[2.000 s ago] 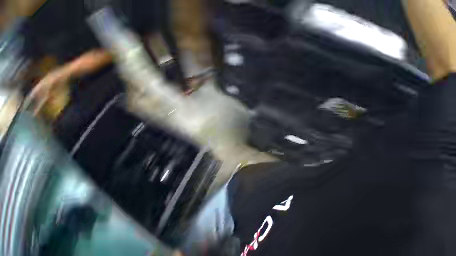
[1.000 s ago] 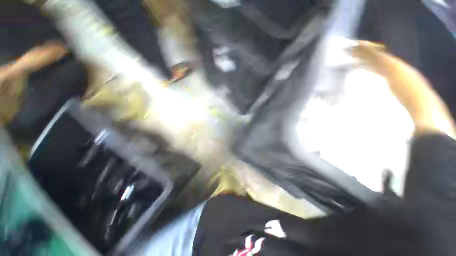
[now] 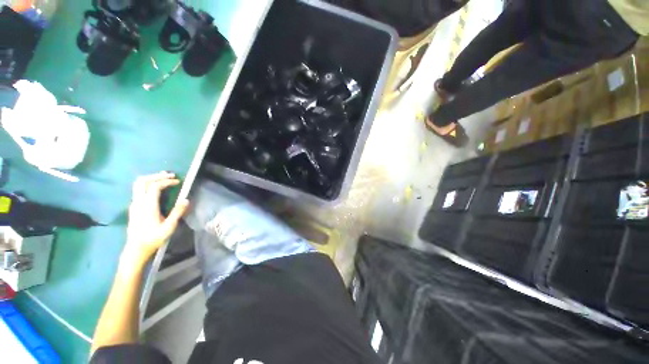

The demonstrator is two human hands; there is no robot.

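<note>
My left hand (image 3: 151, 213) is at the green bench's edge, fingers bent and apart, thumb at the rim, with nothing seen in it. My right hand is not in view. A white plastic housing (image 3: 48, 129) lies on the bench at the left, beyond my left hand. A black electric screwdriver (image 3: 53, 215) with a yellow label lies near it, its thin bit pointing towards my left hand. A grey-white screw feeder (image 3: 27, 263) stands beside the screwdriver.
A black bin (image 3: 390, 67) of shiny dark parts adjoins the bench. Black round parts (image 3: 107, 46) lie at the bench's upper left. A blue tray (image 3: 25, 338) is at lower left. Black crates (image 3: 491, 206) stand at right. A person's legs (image 3: 491, 71) are at upper right.
The view has swung towards the bench. The right arm, earlier reaching at upper right beside a bright white area, has left view. My left hand now shows at the bench edge.
</note>
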